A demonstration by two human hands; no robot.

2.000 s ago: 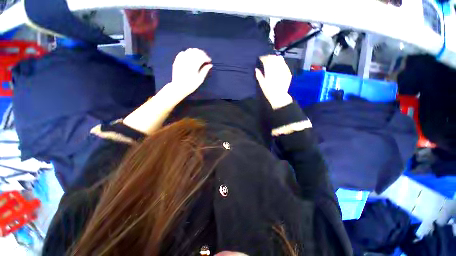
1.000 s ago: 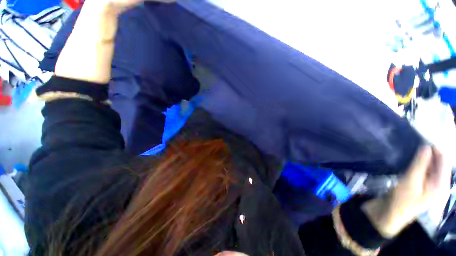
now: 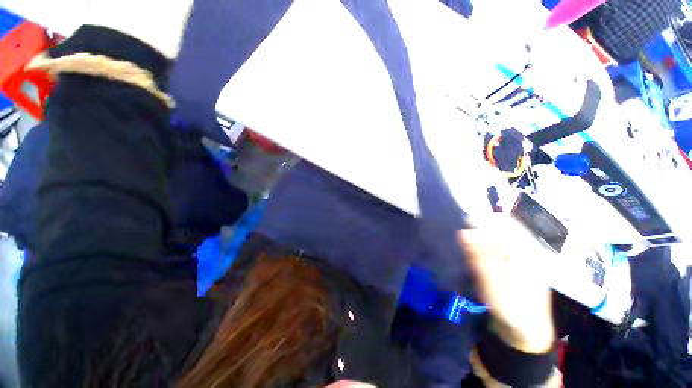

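Observation:
A large navy garment panel [image 3: 326, 216] lies partly over the white table edge and hangs towards the lap. Two long leg-like ends run up across the white table [image 3: 326, 91], with bare table between them. My right hand [image 3: 501, 280] is blurred at the panel's right end, at the table's front edge; its fingertips are hard to make out, but it appears to hold the cloth. My left hand is not in view; only the left sleeve shows, cut off at the upper left.
The white sewing machine [image 3: 607, 167] stands at the right. A smartphone [image 3: 540, 221] and a round black item with an orange edge [image 3: 507, 151] lie before it. A red crate-like object [image 3: 26, 68] is at upper left. A person's checked sleeve [image 3: 633, 26] shows at upper right.
The view has swung towards the machine. The navy panel, earlier stretched between both hands, now spreads in two lengths over the table. My left hand has left the picture; my right hand appears further inward.

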